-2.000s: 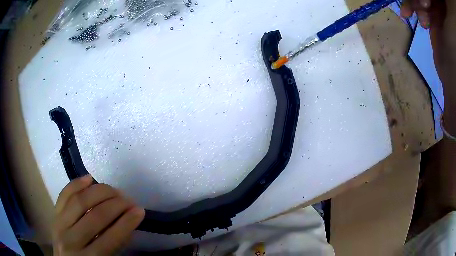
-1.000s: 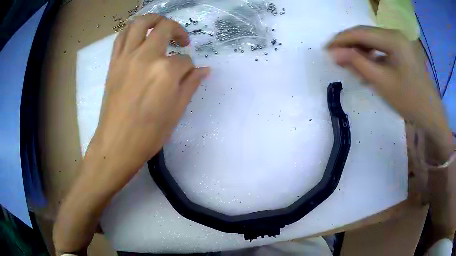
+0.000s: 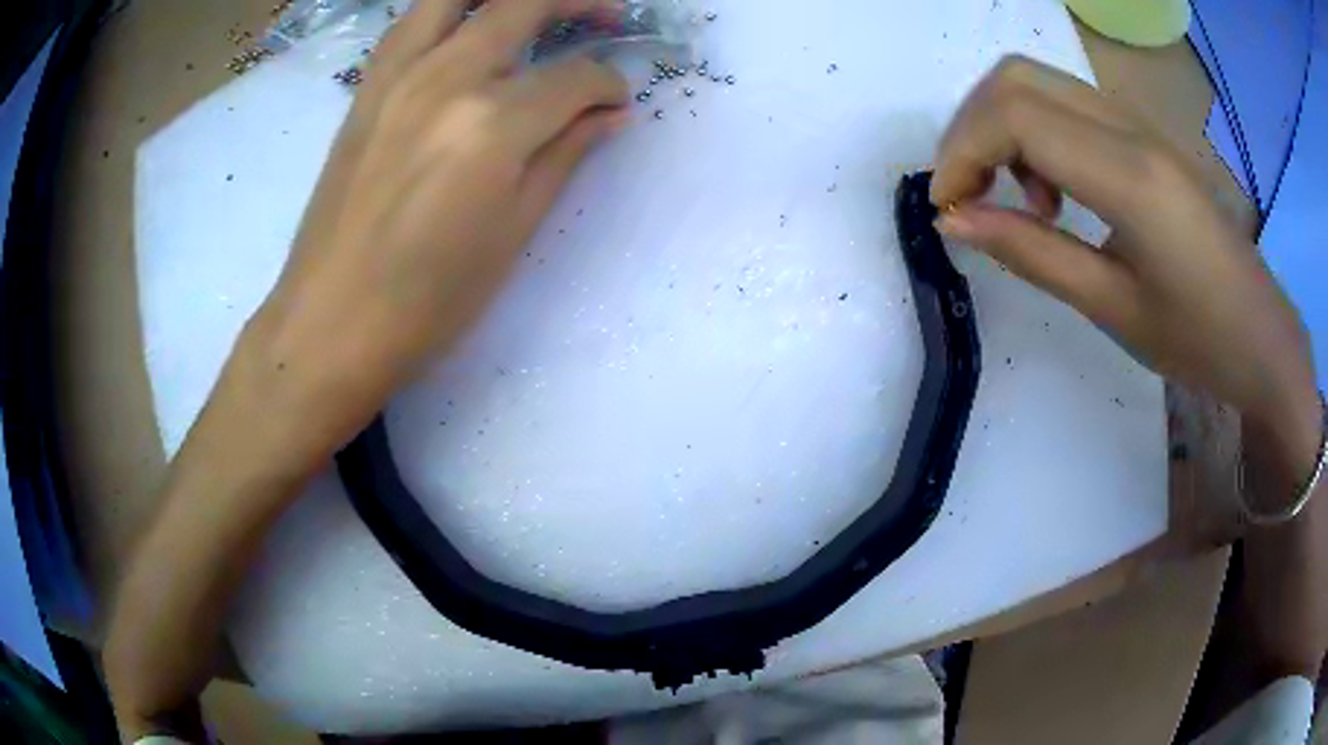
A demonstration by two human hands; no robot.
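The black U-shaped bracket (image 3: 954, 379) lies on the white foam sheet (image 3: 655, 364), its curve towards me. My right hand (image 3: 1070, 218) is at the bracket's right end, thumb and forefinger pinched at its inner notch. Whatever is between those fingertips is too small to tell. My left hand (image 3: 466, 175) is over the clear plastic bag (image 3: 663, 26) at the far edge, fingers bent among the small steel balls (image 3: 685, 76). Whether it holds a ball cannot be seen. My left forearm hides the bracket's left end.
More small balls (image 3: 251, 56) lie at the far left by the bag. A pale yellow round object (image 3: 1136, 15) is cut off at the top right. The brown bench top (image 3: 109, 291) shows around the sheet. Blue sheets (image 3: 1267, 88) are at the right.
The brush has left the view. My left hand has let go of the bracket and moved to the balls. My right hand has come down onto the bracket's right end.
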